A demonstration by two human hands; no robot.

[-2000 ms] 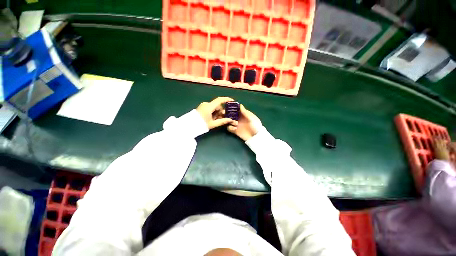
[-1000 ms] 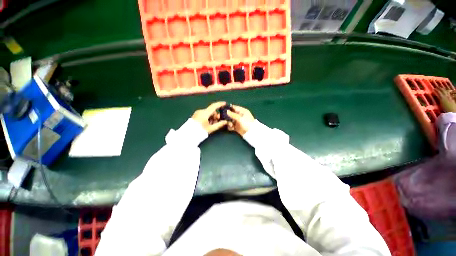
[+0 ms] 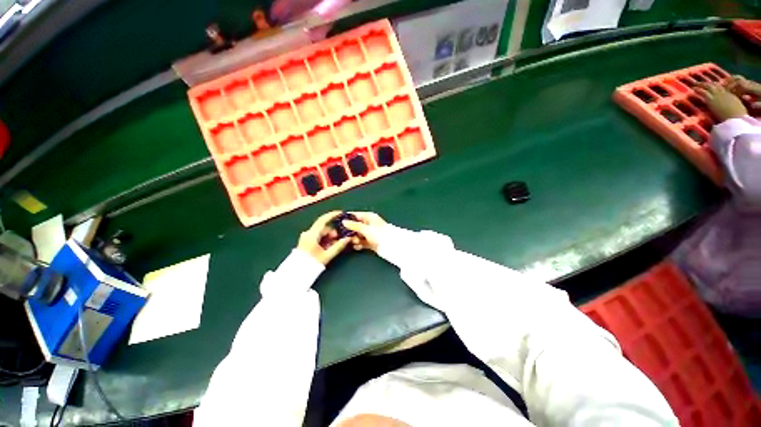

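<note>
A small black smartwatch body is held between both hands above the dark-green bench. My left hand grips it from the left and my right hand from the right; the fingers cover much of it. Its screen cannot be made out. Ahead lies a salmon-orange blister tray, mostly with empty pockets. Several black devices sit in its near row. One loose black device lies on the bench to the right.
A blue box-like unit with a cable and a pale sheet are at left. At right, a person in pink sleeves has hands on another filled tray. A red tray is low at right. Papers are behind.
The view has turned, so the tray now appears tilted and further left. The device, its printed or lit face visible two seconds ago, is now mostly covered by fingers. Both hands still hold it.
</note>
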